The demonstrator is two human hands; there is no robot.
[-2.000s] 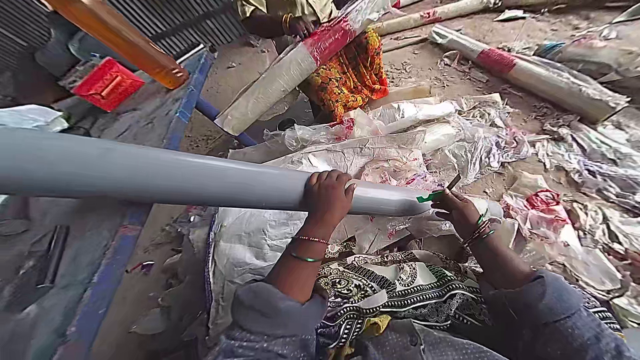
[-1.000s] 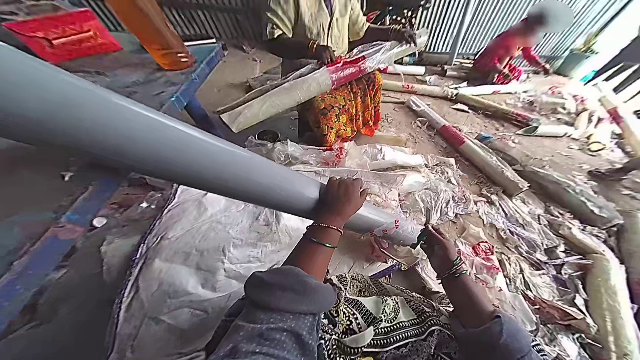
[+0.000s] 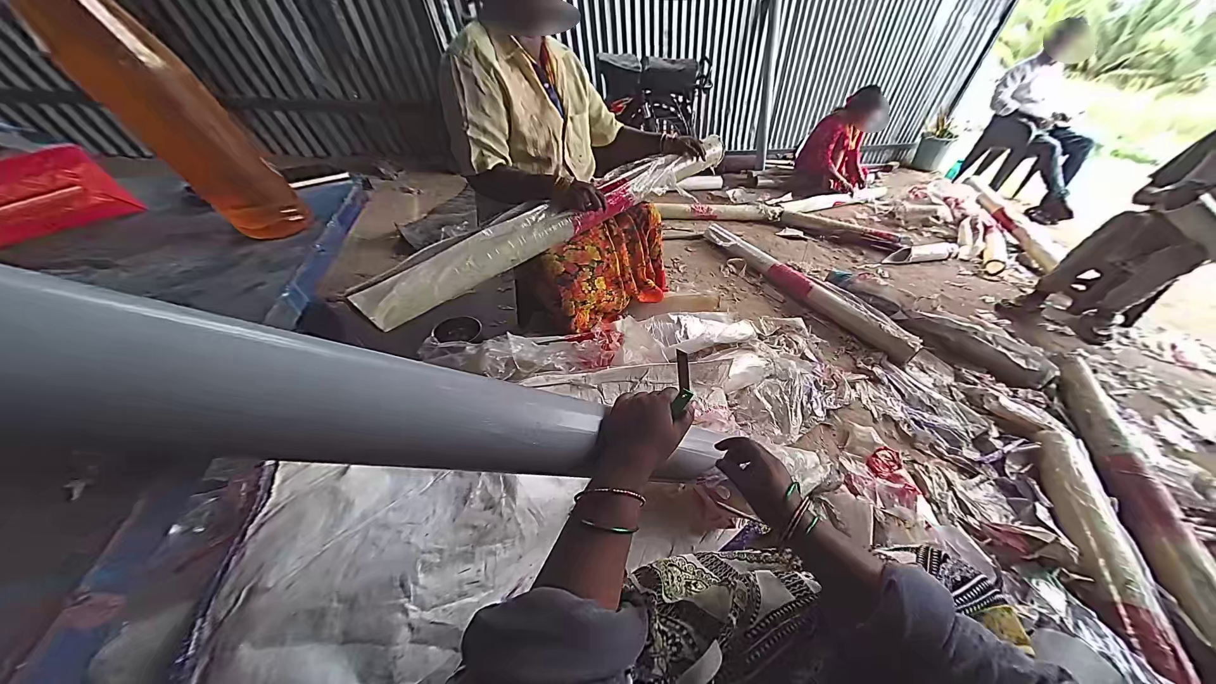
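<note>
A long grey pipe (image 3: 361, 399) runs from the left edge to the middle, its narrower-looking end over my lap. My left hand (image 3: 646, 432) is wrapped over the pipe near that end and also holds a small knife (image 3: 682, 380) with a green grip, its dark blade upright. At the pipe's end, my right hand (image 3: 755, 480) has its fingers bent close to the rim; whether they pinch anything is unclear. Crumpled clear plastic film (image 3: 803, 467) lies just beyond the end. Patterned cloth (image 3: 722, 608) covers my lap below both hands.
Opposite, a person (image 3: 532, 123) holds a plastic-wrapped roll (image 3: 475, 266). Other wrapped rolls (image 3: 812, 294) and heaped film (image 3: 893, 399) lie on the ground to the right. A blue-edged table (image 3: 313, 256) stands left, under an orange roll (image 3: 180, 123). More people are farther back.
The green-gripped knife was in my right hand two seconds ago and is now in my left. The view has tilted up, showing more people.
</note>
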